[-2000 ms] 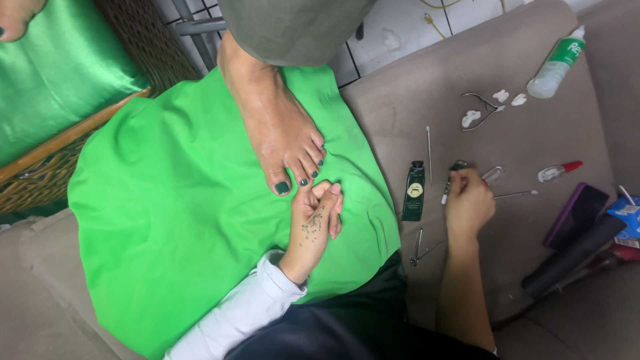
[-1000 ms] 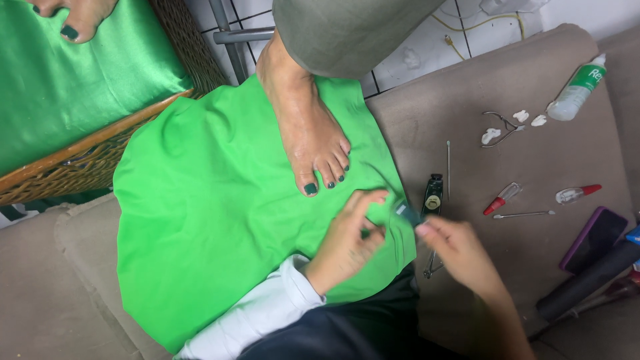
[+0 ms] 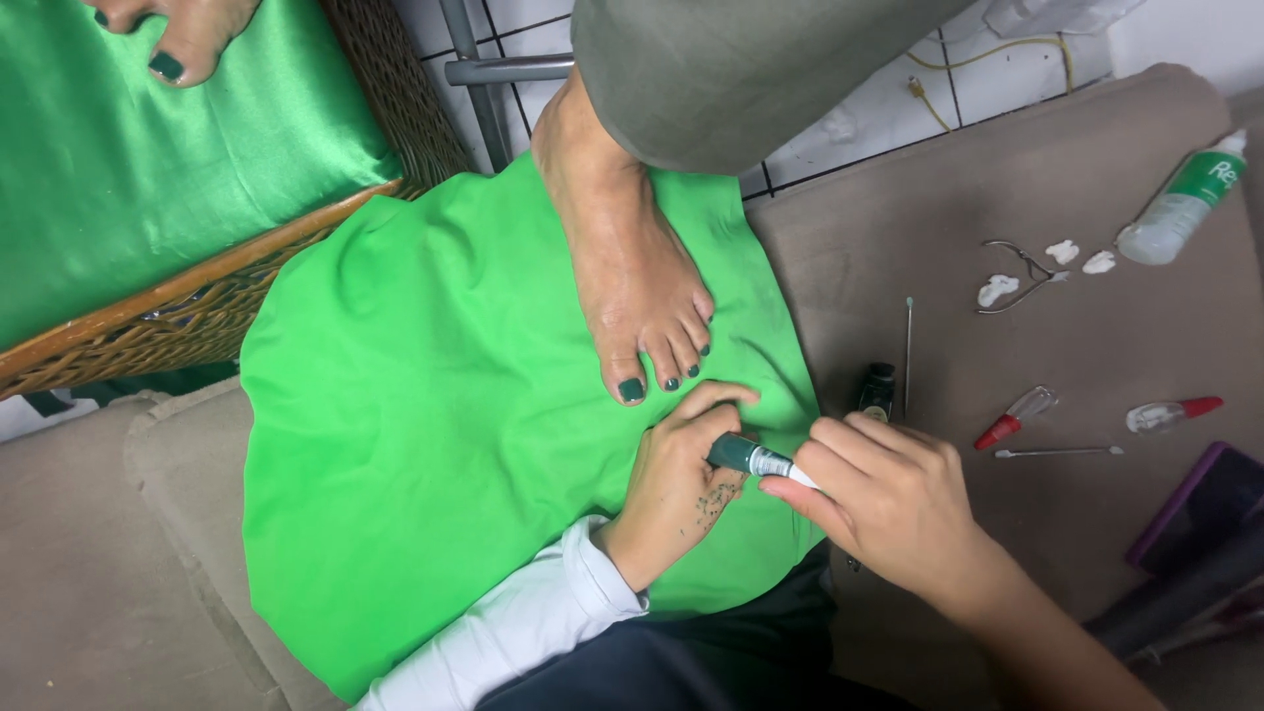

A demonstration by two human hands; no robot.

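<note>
My left hand (image 3: 691,474), its back dotted with dark specks, holds a small dark-green nail polish bottle (image 3: 733,452) between thumb and fingers. On the bottle's white cap (image 3: 802,477) my right hand (image 3: 879,484) is closed; whether the cap is loose cannot be told. Just above my left hand, another person's bare foot (image 3: 642,286) with dark green toenails rests on a bright green cloth (image 3: 425,395). A second dark bottle with a black cap (image 3: 878,387) stands or lies behind my right hand, partly hidden. Beside it is a thin metal tool (image 3: 908,355).
On the brown upholstered seat (image 3: 1047,188) at right are cuticle nippers (image 3: 1032,276), cotton bits (image 3: 997,289), a labelled plastic bottle (image 3: 1180,202), two red-tipped clear tubes (image 3: 1017,417), a metal pusher (image 3: 1059,452) and a phone (image 3: 1195,509). A wicker stool (image 3: 217,286) bears another foot (image 3: 202,39).
The right hand has come from the seat at right to the left hand, which was empty two seconds ago. The polish bottle is now between both hands. The view has shifted.
</note>
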